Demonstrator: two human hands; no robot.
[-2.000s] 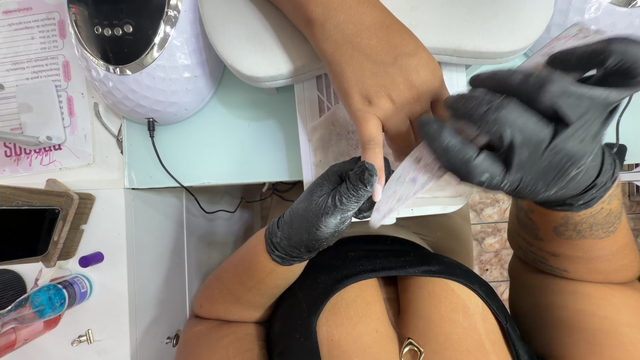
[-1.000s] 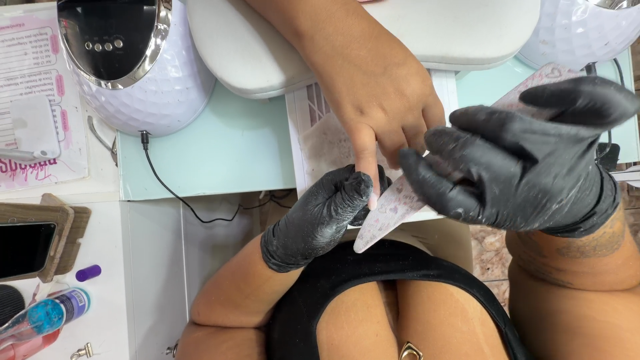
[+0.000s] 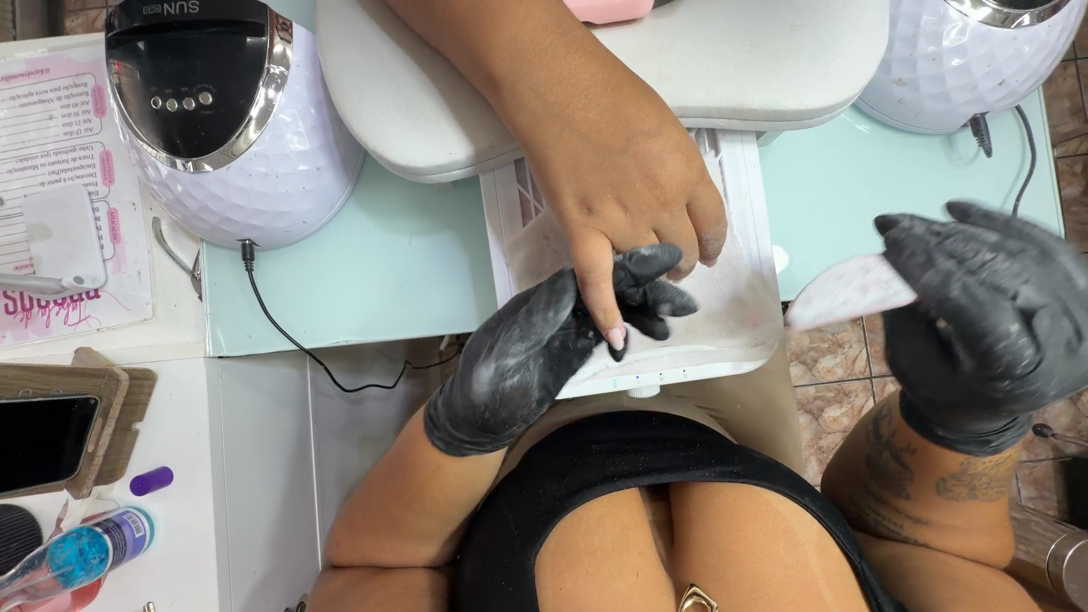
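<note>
The other person's hand (image 3: pixel 625 183) reaches down from the top across a white padded armrest (image 3: pixel 408 93), with one finger extended. My left hand (image 3: pixel 544 340), in a dusty black glove, supports that finger from below, its own fingers spread under and beside it. Off to the right, my right hand (image 3: pixel 977 314), also black-gloved, grips a pale patterned nail file (image 3: pixel 850 291), which is apart from the nail. Under the hands lies a white nail dust collector (image 3: pixel 731 331) with dust on its surface.
Two white nail lamps (image 3: pixel 246 161) (image 3: pixel 977 59) flank the armrest, and a black cable (image 3: pixel 297 353) hangs from the left one. On the left side are a printed sheet (image 3: pixel 127 255), a phone (image 3: pixel 42 442) on a wooden stand, a purple cap (image 3: pixel 151 481) and a bottle with blue contents (image 3: pixel 81 557).
My right hand has moved away to the right with the file, which was by the fingertip before. My left hand's fingers have spread out beneath the other person's finger.
</note>
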